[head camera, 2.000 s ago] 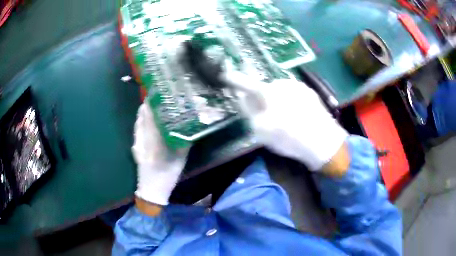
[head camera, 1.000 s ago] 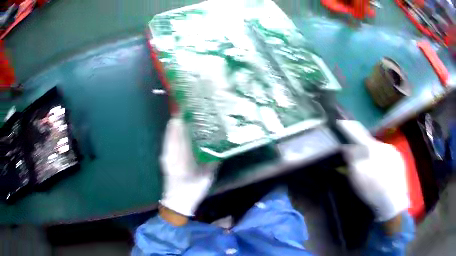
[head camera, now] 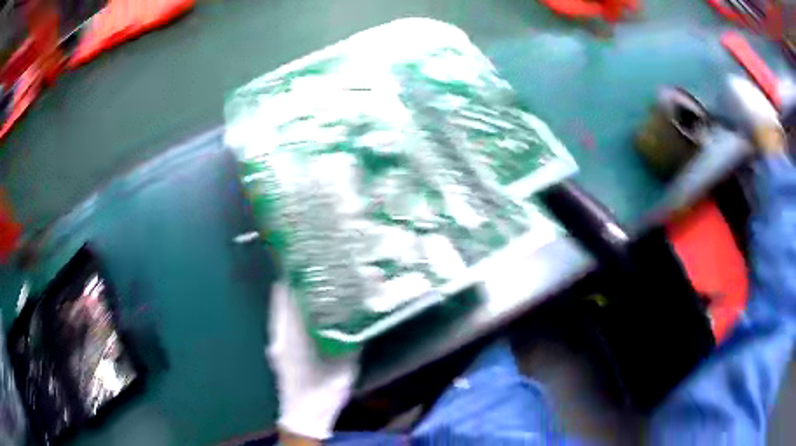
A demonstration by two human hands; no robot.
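The green circuit board lies underside up on the bench, blurred by motion, with pale solder areas. My left hand, in a white glove, grips its near left corner; the fingers are partly hidden at the board's edge. My right hand, in a white glove, is small and blurred at the far right, just past the round brownish tin and near a red strip. Whether it holds anything cannot be seen. A thick black screwdriver lies at the board's right side.
A black parts box with silvery pieces stands at the left. A small white bit lies left of the board. Red pads or parts show along the top edge. A red piece is below the bench edge at the right.
My right hand held a dark tool over the board, then came off it to the right near the bench edge, and is now farther out beyond the tin. My left hand stays at the board's corner.
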